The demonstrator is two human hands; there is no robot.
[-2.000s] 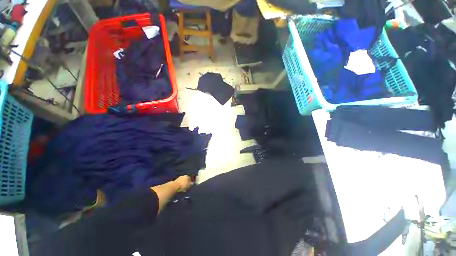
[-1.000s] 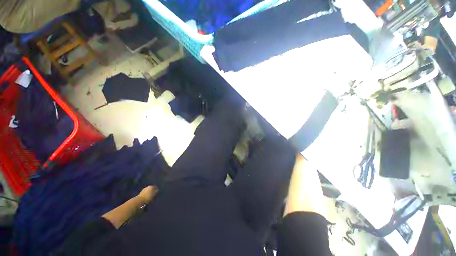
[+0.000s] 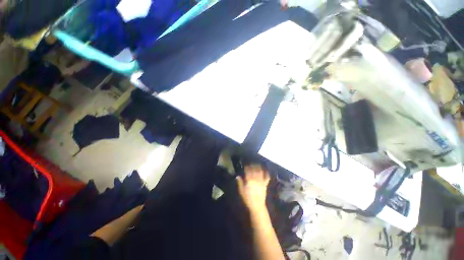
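Note:
A dark strip point(image 3: 264, 119) runs from the needle area of the sewing machine point(image 3: 402, 96) down over the front edge of the white table point(image 3: 213, 106). My right hand point(image 3: 254, 179) is just below that edge, its fingers against the dark cloth there; whether they grip it is unclear. Dark cloth point(image 3: 188, 213) covers the lap. My left hand point(image 3: 138, 209) is at the lower left beside the dark blue pile point(image 3: 76, 218); its fingers are mostly hidden, and its hold cannot be told.
More dark strips point(image 3: 203, 40) lie on the table beside the turquoise basket point(image 3: 96, 53) of blue cloth. Black-handled scissors point(image 3: 330, 152) and a dark block point(image 3: 359, 127) lie near the machine arm. A red basket point(image 3: 48, 188), wooden stool point(image 3: 33, 109) and dark scrap point(image 3: 96, 131) are at left.
The view has swung right towards the machine. My right hand, out of view at first, has come in at the table edge, its fingers now showing. My left hand stays low by the pile.

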